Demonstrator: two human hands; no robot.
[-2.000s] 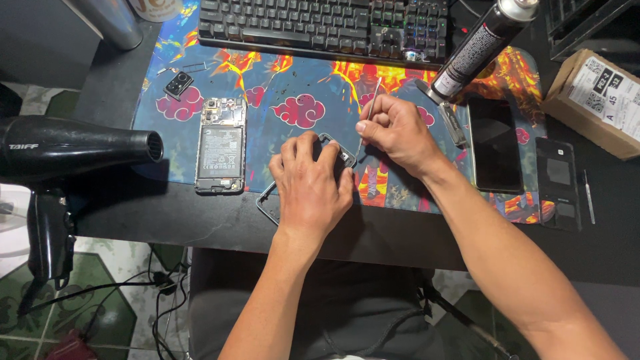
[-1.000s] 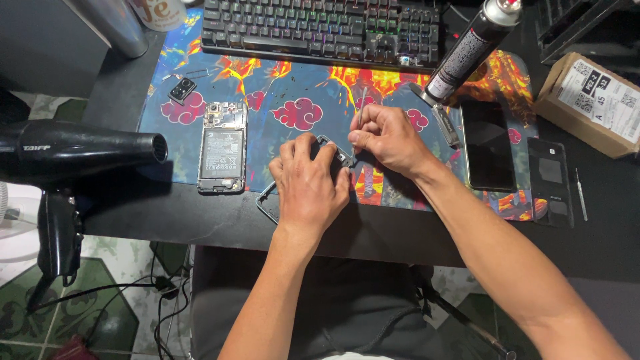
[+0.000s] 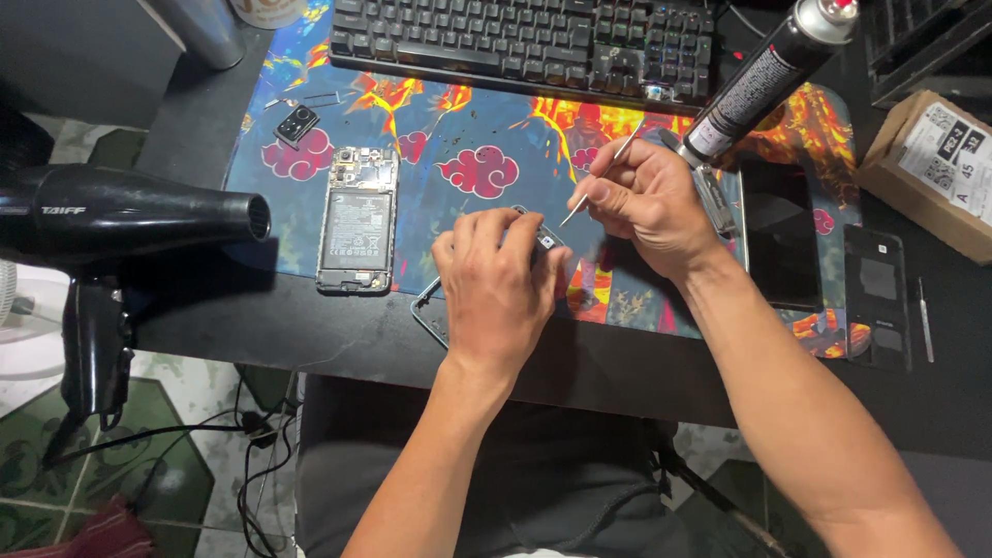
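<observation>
My left hand [image 3: 500, 283] grips a phone's frame [image 3: 431, 310] near the front edge of the desk mat and covers much of it. Between the fingertips of my right hand [image 3: 647, 201] is a thin metal pick [image 3: 612, 170]; its tip points down just above the frame's upper right end, seemingly apart from it. To the left lies an opened phone [image 3: 358, 221] with its battery and board exposed. A camera cover [image 3: 297, 124] is beyond it. Right of my right hand lie a dark phone [image 3: 779, 232], a black back panel [image 3: 876, 294] and a second thin tool [image 3: 925, 319].
A black hair dryer [image 3: 139, 209] juts in from the left. The keyboard [image 3: 527, 43] runs along the back. At the right, a tilted spray can [image 3: 763, 81] stands near a metal piece [image 3: 713, 201] and a cardboard box [image 3: 930, 170]. Dark crumbs dot the mat.
The metal pick in my right hand has tipped over to a slant, and its tip has come away from the phone frame. My left hand stays on the frame.
</observation>
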